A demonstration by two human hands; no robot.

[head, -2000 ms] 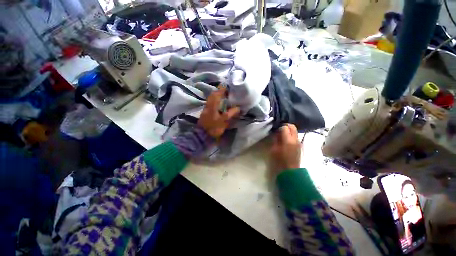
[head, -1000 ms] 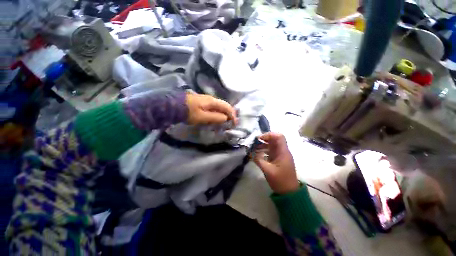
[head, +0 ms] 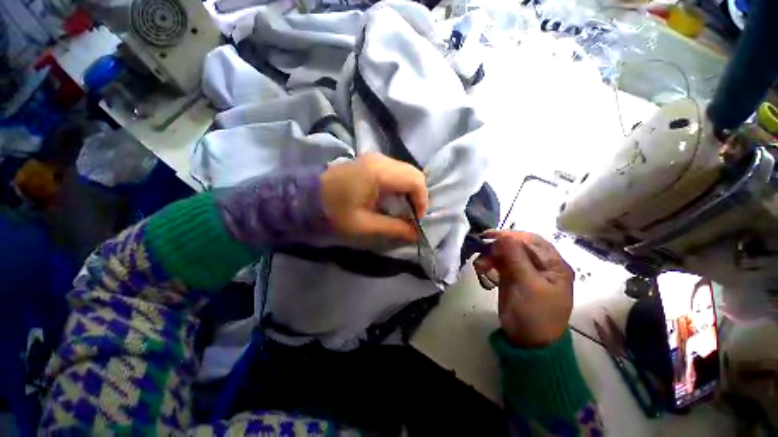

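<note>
The garment [head: 299, 141], light grey with black strips, lies in a loose heap in front of me. My left hand [head: 367, 201] is over its middle, with thumb and index finger pinched on grey cloth. A thin dark line runs down from these fingertips; I cannot tell whether it is a cloth edge or a tool. My right hand [head: 533, 286] is at the garment's right edge and pinches a small dark piece [head: 476, 246] between thumb and fingers. What lies under the left palm is hidden.
The sewing machine head [head: 657, 179] stands at the right. Below it are a lit smartphone [head: 689, 337] and thread snips [head: 627, 367]. Another machine [head: 162, 34] is at the upper left. Clear plastic [head: 554, 26] lies at the back of the pale table [head: 461, 333].
My view has shifted. My hands were over the bunched cloth and a dark piece; now they are a little farther apart, and more light grey cloth lies spread between and behind them.
</note>
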